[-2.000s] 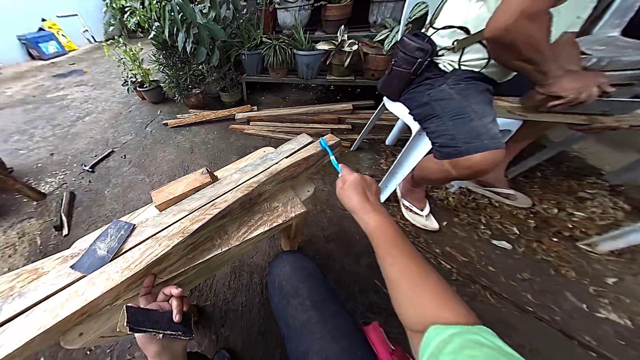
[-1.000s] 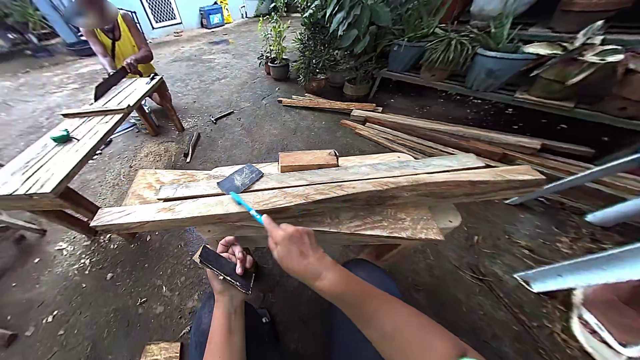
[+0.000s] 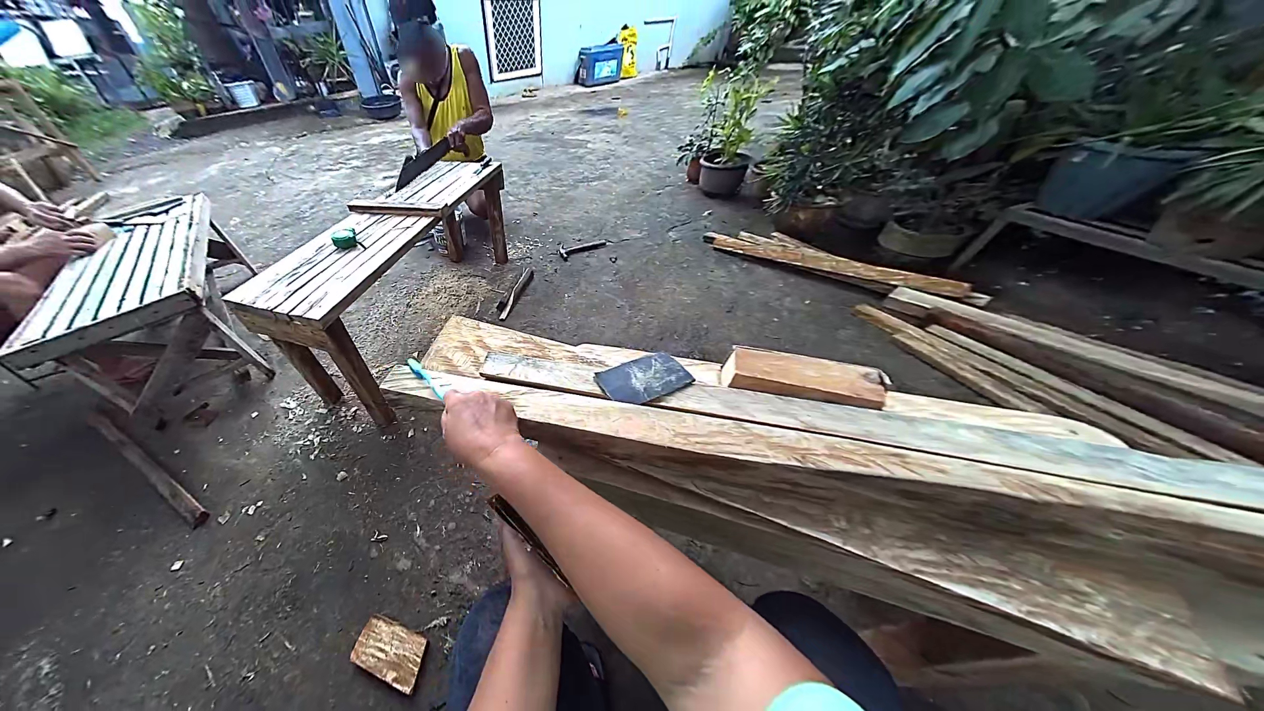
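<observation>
My right hand [image 3: 478, 427] grips a light-blue toothbrush [image 3: 426, 378], whose head is at the left end of a long wooden board [image 3: 632, 423]. Below and partly behind my right forearm is my left hand [image 3: 528, 558], with a dark sanding block [image 3: 525, 533] seen edge-on at its fingers. On the boards lie a sheet of dark sandpaper [image 3: 644, 377] and, to its right, a small wooden block [image 3: 805, 375]. A narrower greyish board [image 3: 889, 420] runs along the back of the near one.
A person in a yellow top [image 3: 449, 109] holds a handsaw [image 3: 423, 163] at a slatted wooden bench [image 3: 336, 262]. At far left, another person's hands rest on a slatted table [image 3: 118, 276]. A hammer [image 3: 583, 248], a wood offcut [image 3: 389, 654] and stacked planks [image 3: 1066, 365] lie on the ground.
My right hand has moved with the toothbrush from the board's right end to its left end. The view has swung left, bringing the bench and the yellow-topped person into sight.
</observation>
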